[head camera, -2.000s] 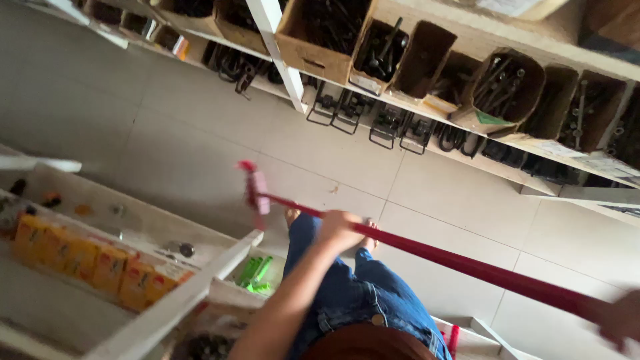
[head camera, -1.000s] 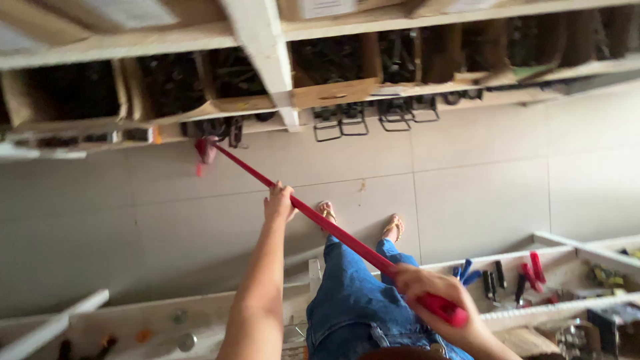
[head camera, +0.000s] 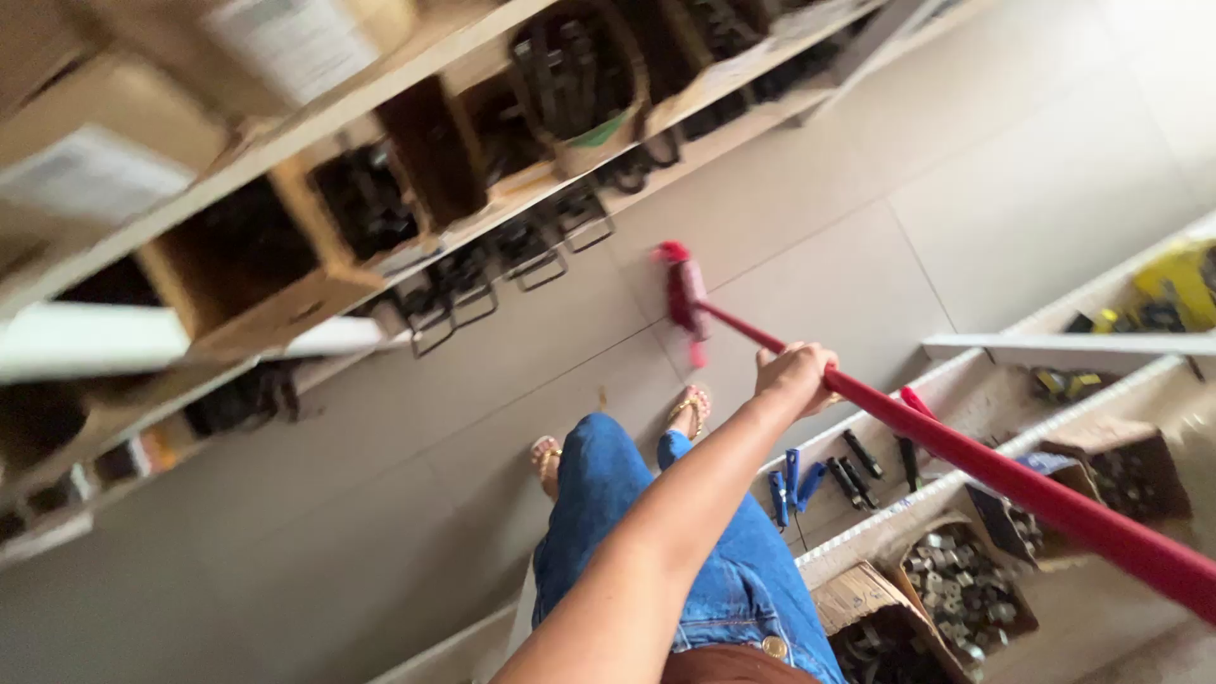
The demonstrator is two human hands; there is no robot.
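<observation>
A broom with a red handle (head camera: pixel 950 427) slants from the right edge down to its pink and red head (head camera: pixel 686 294), which lies over the tiled floor (head camera: pixel 532 380) in mid-aisle and is slightly blurred. My left hand (head camera: pixel 798 380) is closed around the lower part of the handle, not far from the head. The handle's upper end runs out of view at the right, and my right hand is not seen.
A shelf with cardboard boxes (head camera: pixel 247 323) of metal parts runs along the upper left, black wire-framed items (head camera: pixel 475 294) beneath it. Lower right, another shelf (head camera: pixel 874 513) holds blue-handled tools (head camera: pixel 793 484) and a box of metal fittings (head camera: pixel 959 579). My sandalled feet (head camera: pixel 691 410) stand between.
The broom head has moved from beside the wire-framed items' shelf to the floor right of them. My right hand, on the handle's end one second ago, has left the view. The view has turned.
</observation>
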